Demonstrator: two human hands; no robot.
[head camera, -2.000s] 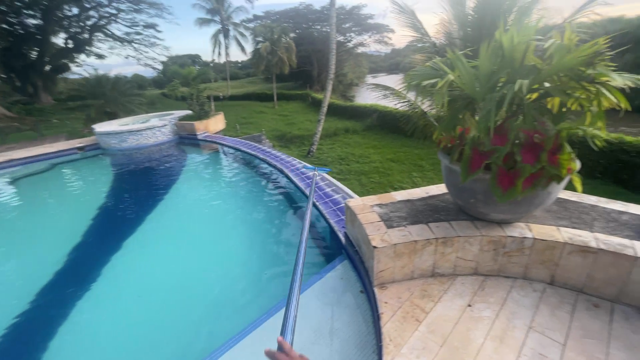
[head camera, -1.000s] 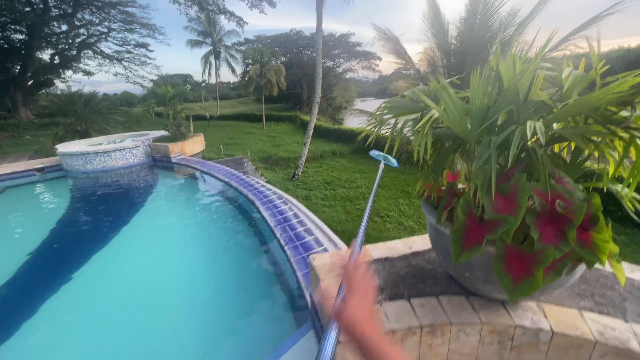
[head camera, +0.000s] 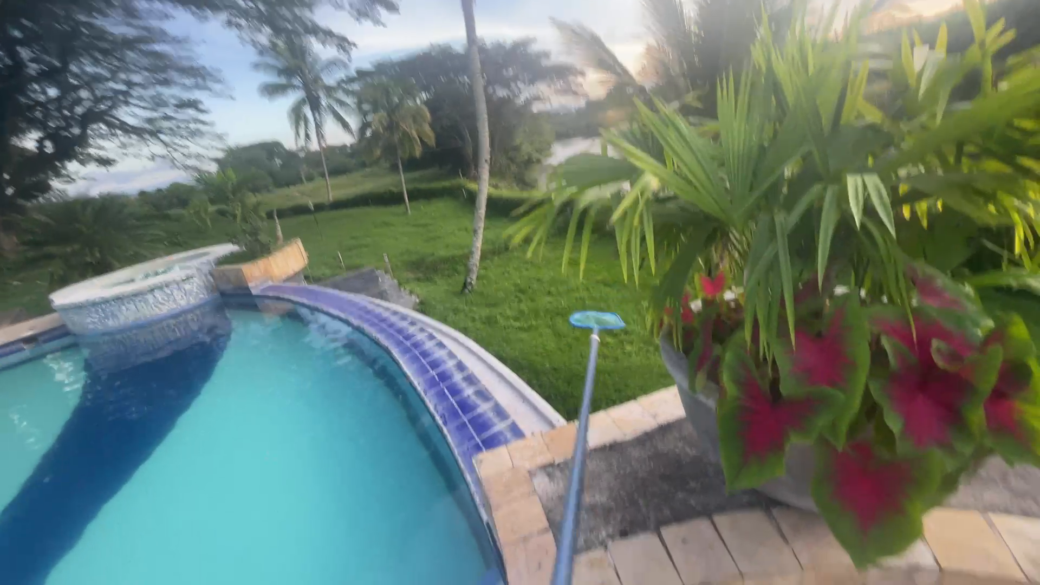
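A long metal pole rises from the bottom edge of the head view, over the stone-edged wall. At its far end is a light-blue pool skimmer net, held up in front of the grass. Neither of my hands shows in this view, so what grips the pole is hidden below the frame. Left of the pole lies the swimming pool with turquoise water and a dark blue band. Its curved rim of blue tiles runs away toward a raised round mosaic basin.
Close on the right, a grey planter with palm fronds and red-and-green caladium leaves stands on the low stone wall. Beyond the rim are a lawn, a leaning palm trunk and a stone block at the basin.
The net has swung from over the tiled rim to the grass right of it. The hand seen on or by the pole in both earlier frames is out of view. The view has moved closer to the planter.
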